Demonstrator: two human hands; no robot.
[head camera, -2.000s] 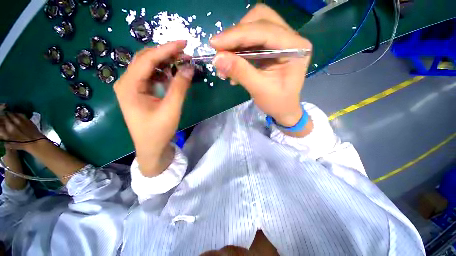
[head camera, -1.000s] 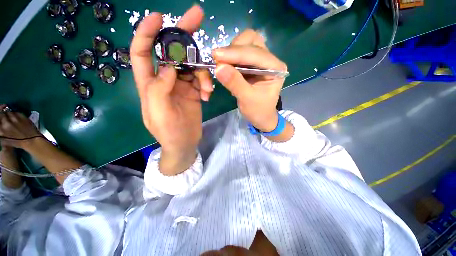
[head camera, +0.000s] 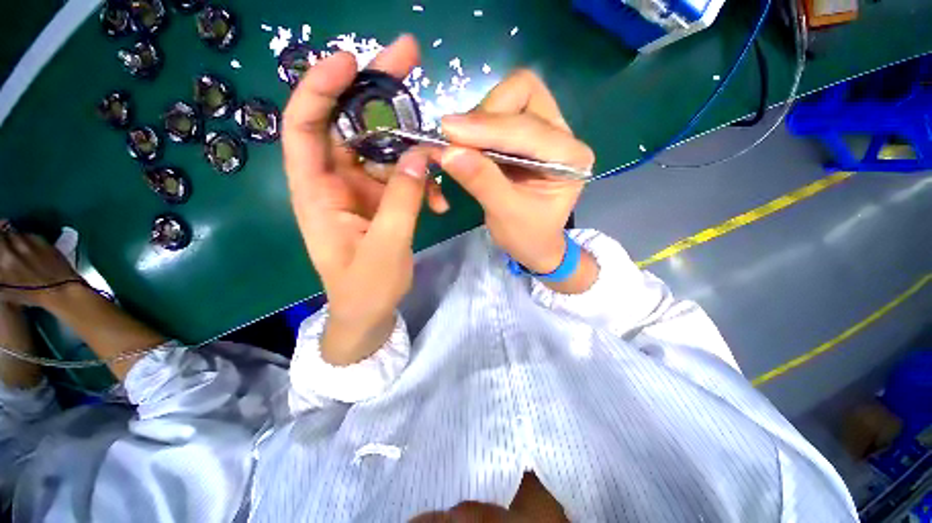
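Note:
My left hand (head camera: 353, 209) holds a round black housing (head camera: 407, 106) with a greenish centre, its open face towards me, above the green mat. My left thumb rests at its lower right edge. My right hand (head camera: 523, 163), with a blue wrist band, holds thin silver tweezers (head camera: 531, 163) like a pen. The tweezers' tips lie over the lower part of the housing's centre. Whether the tips grip anything is too small to tell. Small white pieces (head camera: 450, 92) lie scattered beyond my hands, partly hidden by them.
Several round housings (head camera: 224, 151) lie on the green mat (head camera: 235, 235) at left. A blue box (head camera: 649, 22) stands at the top right, with cables (head camera: 728, 82) beside it. Another person's hands (head camera: 36, 268) are at far left. A blue stool (head camera: 853, 117) is at right.
My left hand has turned the housing from a blurred, fingertip-pinched position to face me. Since the last earlier frame, my left thumb has moved to the housing's lower right edge.

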